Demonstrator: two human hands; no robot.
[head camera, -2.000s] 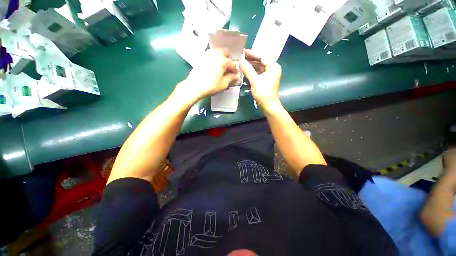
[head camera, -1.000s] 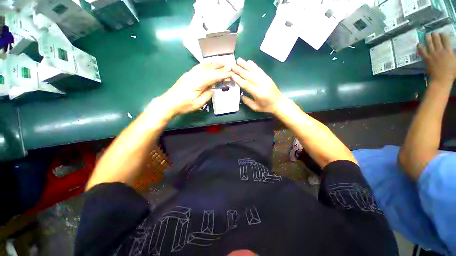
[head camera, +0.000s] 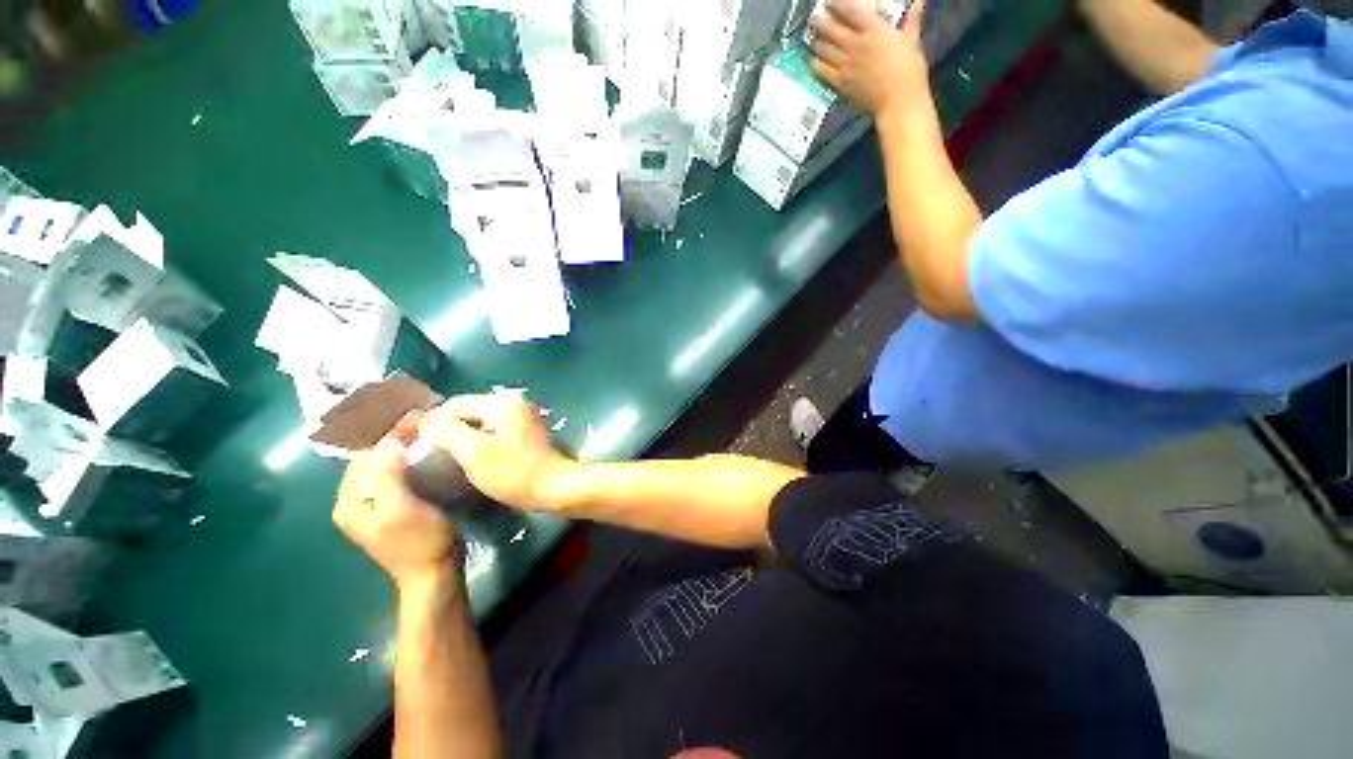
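A carton with a raised brown-grey lid flap (head camera: 374, 412) is between my two hands at the near edge of the green bench. My left hand (head camera: 389, 512) is around its left side. My right hand (head camera: 502, 445) is at its right side with bent fingers near the opening. The carton's near side (head camera: 442, 478) looks dark and its body is mostly hidden by my hands. I cannot tell what is inside. An open white carton (head camera: 349, 329) stands just beyond.
Open cartons (head camera: 126, 378) are heaped at the left and others (head camera: 512, 245) stand at the top centre. Closed cartons (head camera: 787, 119) are stacked beyond them. A person in light blue (head camera: 1128, 282) stands at the right, one hand on the stack. Paper scraps dot the green bench (head camera: 267, 623).
The view has swung to the right, so more of the co-worker and closed stacks shows. My hands have gone from flat over the carton to bent fingers around it. The flap is still raised.
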